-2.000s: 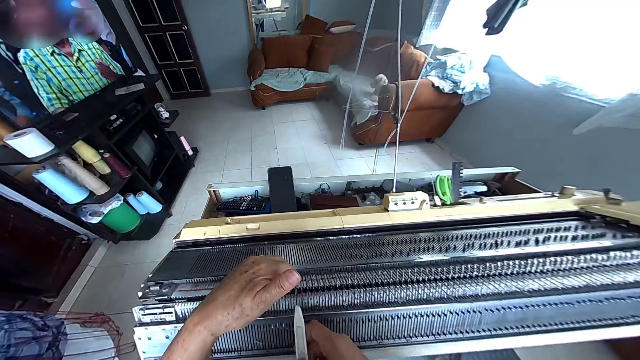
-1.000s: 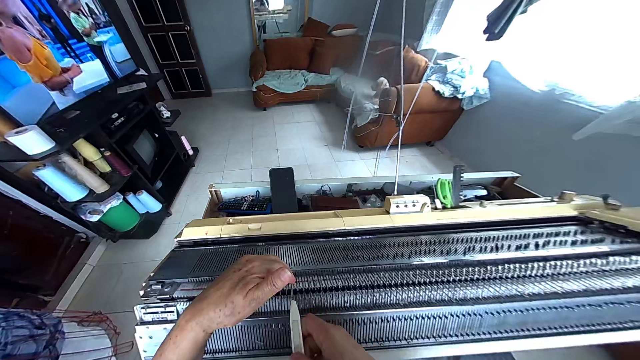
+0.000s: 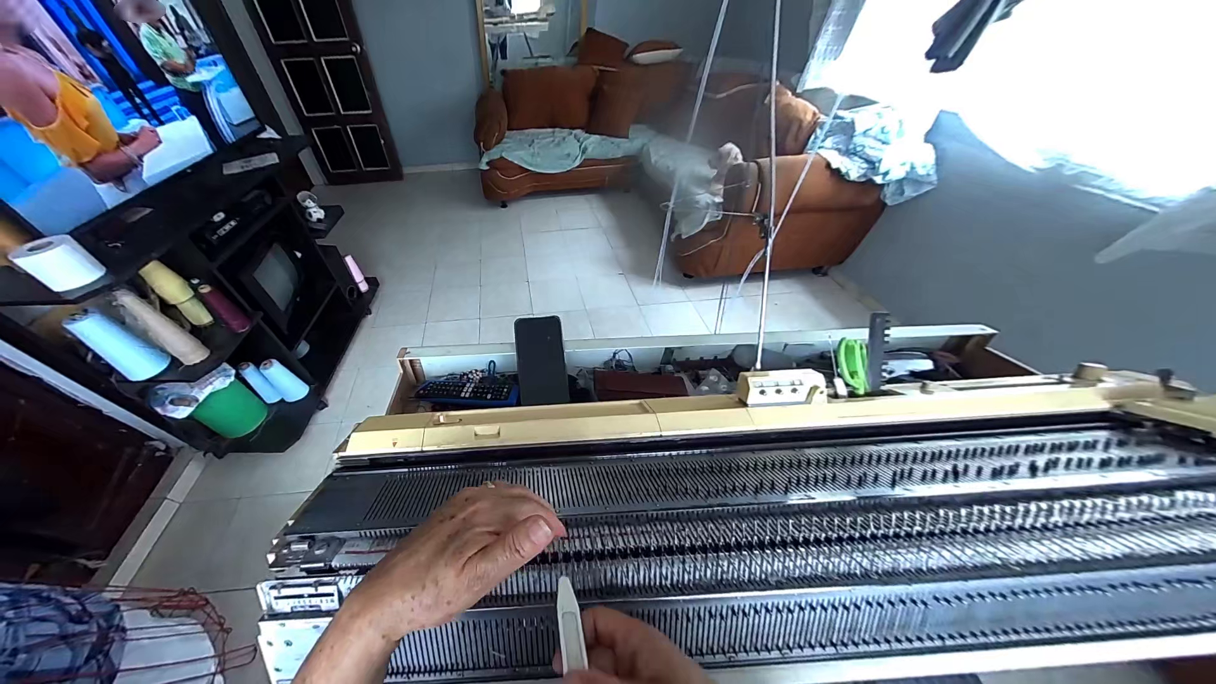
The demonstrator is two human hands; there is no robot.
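Observation:
My left hand (image 3: 465, 560) rests palm down over the left part of a knitting machine's needle beds (image 3: 760, 475), its fingertips hidden behind the hand. Just right of and below it, my right hand (image 3: 632, 651) grips a slim white pointed tool (image 3: 570, 622), whose tip points up at the front row of needles. Rows of metal needles run across both beds. Whether the left hand holds anything beneath it cannot be seen.
Behind the machine's cream rail (image 3: 570, 424) are a phone (image 3: 541, 361), green-handled scissors (image 3: 852, 366) and a tray of tools. Yarn cones (image 3: 119, 347) fill the left shelf, near a television. A yarn mast (image 3: 768, 237) rises behind the rail.
The television picture differs from two seconds ago. The white tool's tip has shifted slightly left, while my left hand has stayed nearly in place.

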